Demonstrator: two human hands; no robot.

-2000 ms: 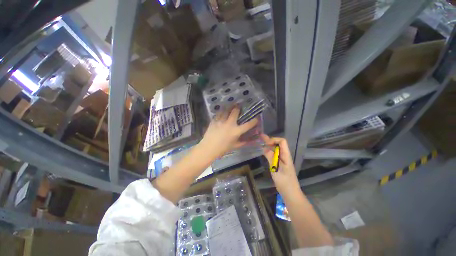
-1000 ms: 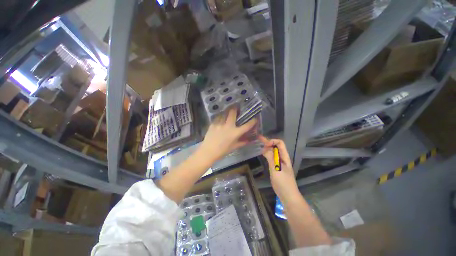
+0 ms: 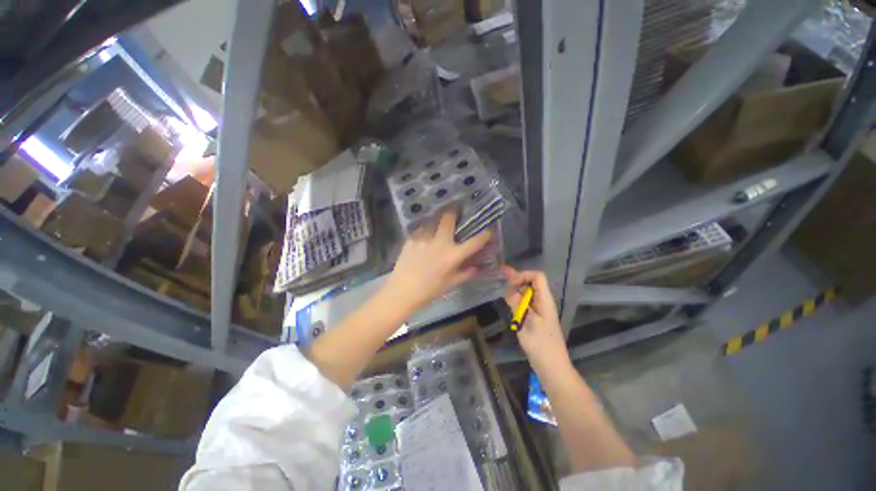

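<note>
A blister tray pack (image 3: pixel 437 187) with rows of dark round dots lies on the rack shelf in clear plastic wrap. My left hand (image 3: pixel 437 257) is on its near end, with fingers spread around the tray edges; the fingertips are partly hidden. My right hand (image 3: pixel 534 307) is at the pack's near right corner, fingertips touching the wrap, and holds a yellow marker pen (image 3: pixel 523 308) with its dark end pointing down. Below, an open carton (image 3: pixel 514 422) holds more dotted packs (image 3: pixel 459 384), a green label (image 3: pixel 380 431) and a white picking list (image 3: pixel 438 449).
Dotted component cards (image 3: pixel 322 230) are stacked left of the pack. Grey rack posts (image 3: pixel 569 144) stand to the right and left. Brown cartons (image 3: pixel 759 120) sit on the right shelf. Yellow-black tape (image 3: pixel 780 321) and a white paper (image 3: pixel 673 422) lie at lower right.
The marker pen in my right hand has tilted, its lower end swinging left. My left hand stays on the pack with little movement.
</note>
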